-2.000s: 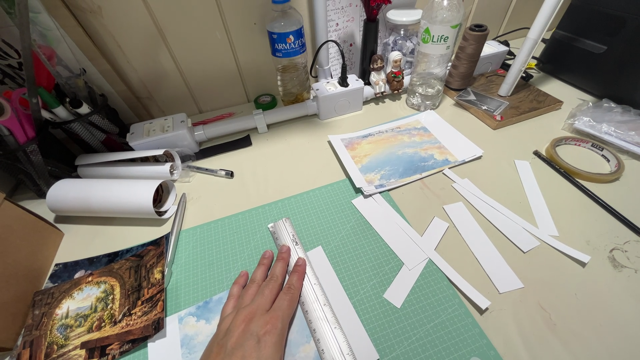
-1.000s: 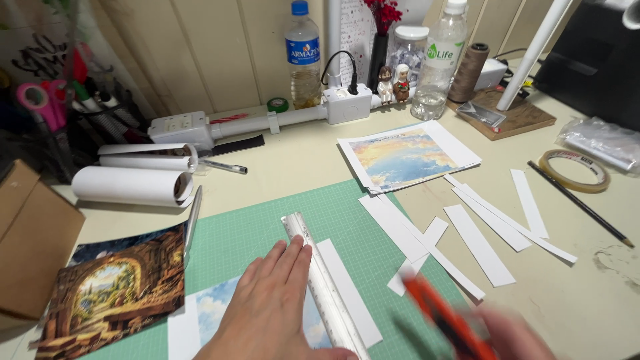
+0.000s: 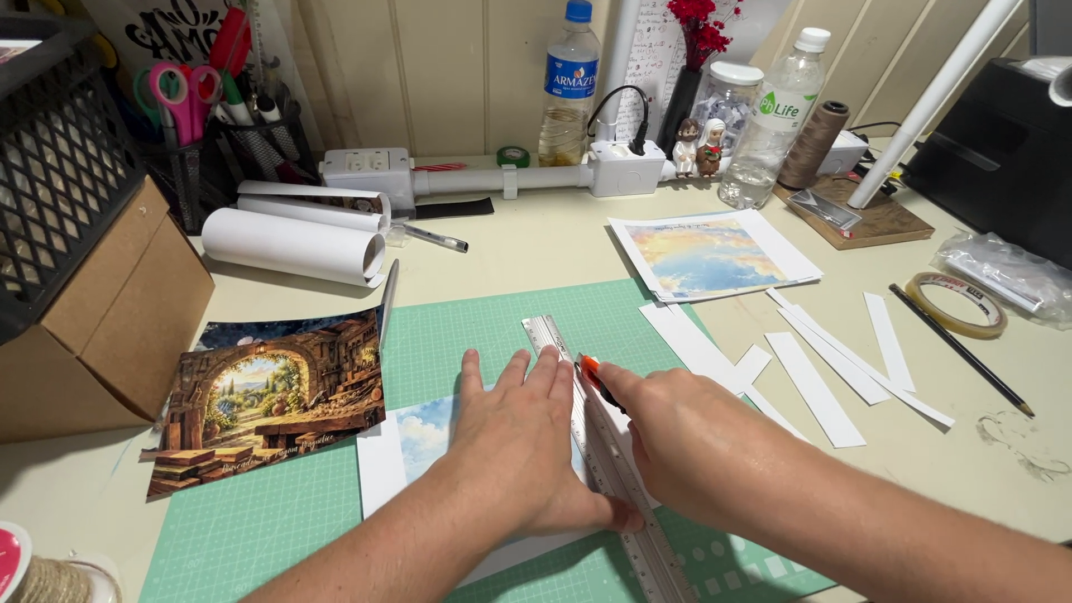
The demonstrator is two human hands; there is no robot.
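Note:
My left hand (image 3: 519,444) lies flat with spread fingers, pressing a metal ruler (image 3: 540,328) on a sheet printed with a blue sky (image 3: 425,435). The sheet rests on a green cutting mat (image 3: 469,327). In my right hand (image 3: 695,419) is an orange and black utility knife (image 3: 591,368), its tip at the ruler's right edge near the far end; the blade's contact with the paper is too small to tell. White paper strips (image 3: 695,347) lie right of the hands. A stack of sky prints (image 3: 712,255) sits beyond the mat, and a print of a stone arch (image 3: 276,402) overlaps its left side.
Paper rolls (image 3: 289,243), a pen (image 3: 435,238) and a cardboard box (image 3: 100,335) stand or lie at left. To the right are a tape roll (image 3: 955,303), a black pencil (image 3: 963,350) and a plastic bag (image 3: 1009,272). Bottles (image 3: 571,92) and a power outlet box (image 3: 626,167) line the wall.
My right hand, out of view two seconds ago, came in from the right with the orange knife and is now at the ruler. My left hand stays on the ruler.

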